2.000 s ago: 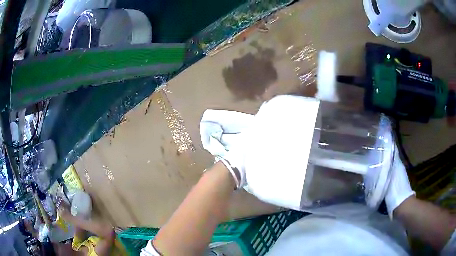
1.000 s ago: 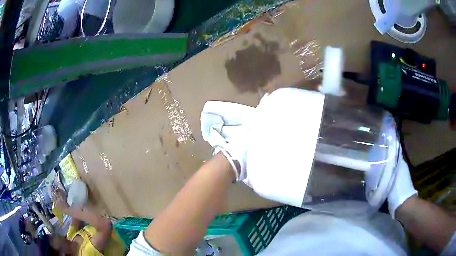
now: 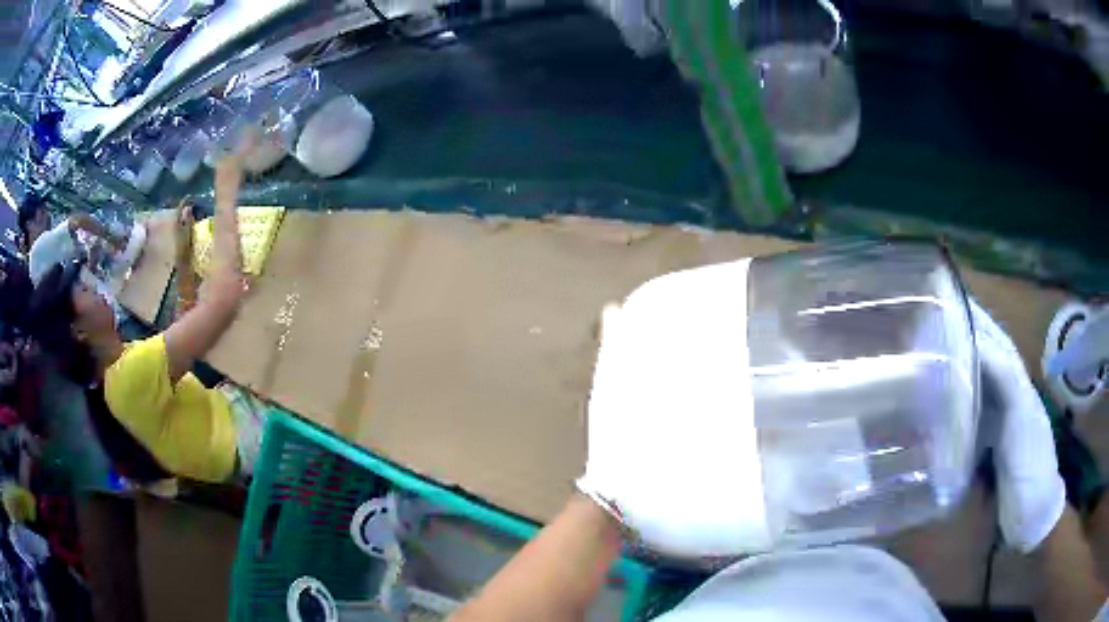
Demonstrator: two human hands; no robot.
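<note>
A large appliance body [image 3: 681,413] lies on its side in front of me, with its opaque white section at left and its clear cylinder [image 3: 851,401] at right. A white strip shows through the clear part. My left hand [image 3: 608,444], in a white glove, holds the white end; its edges blend into the white body and the fingers are mostly hidden. My right hand [image 3: 1022,425], also in a white glove, is against the rim of the clear end, its fingers partly hidden behind it.
The cardboard-covered bench [image 3: 450,328] runs left. Behind it, a green conveyor [image 3: 535,122] carries bodies [image 3: 809,109]. A green crate [image 3: 262,522] holds ring parts [image 3: 375,525]. Another ring part [image 3: 1076,352] is at right. A person in yellow [image 3: 170,413] reaches toward the conveyor.
The view has swung left, bringing more conveyor, crate and the neighbouring person into sight. The white disc and most of the motor are no longer visible. Both hands still hold the body.
</note>
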